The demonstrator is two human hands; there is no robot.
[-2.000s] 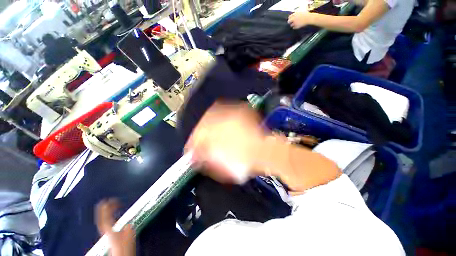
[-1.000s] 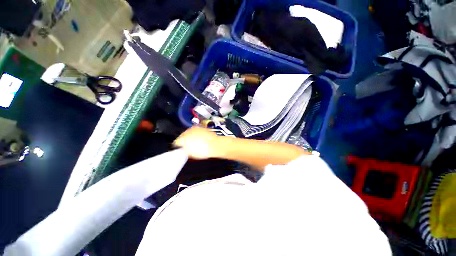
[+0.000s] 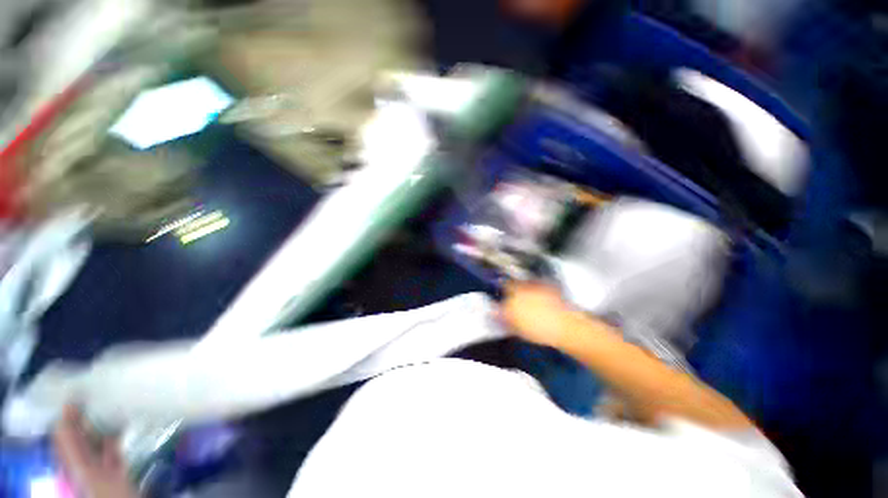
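The view is strongly blurred. A long white fabric panel (image 3: 321,352) stretches across the lap from lower left to right. My right hand (image 3: 531,309) is closed on its right end, beside the blue crate. My left hand (image 3: 92,457) is at the lower left edge, blurred and partly cut off, just below the panel's left end; whether it holds the panel cannot be told. A dark fabric panel (image 3: 127,302) lies on the table under the sewing machine (image 3: 117,185) at upper left.
A blue crate (image 3: 555,146) with white pieces (image 3: 652,258) and small items stands right of the lap. Another blue crate behind holds black and white cloth (image 3: 759,136). The table's green front edge (image 3: 360,243) runs diagonally. A red basket (image 3: 39,126) is at far left.
The camera view has swung left, so the crates and table edge sit further right. The white panel, earlier slanting down left from my right hand, is now stretched flatter. My left hand has come into view.
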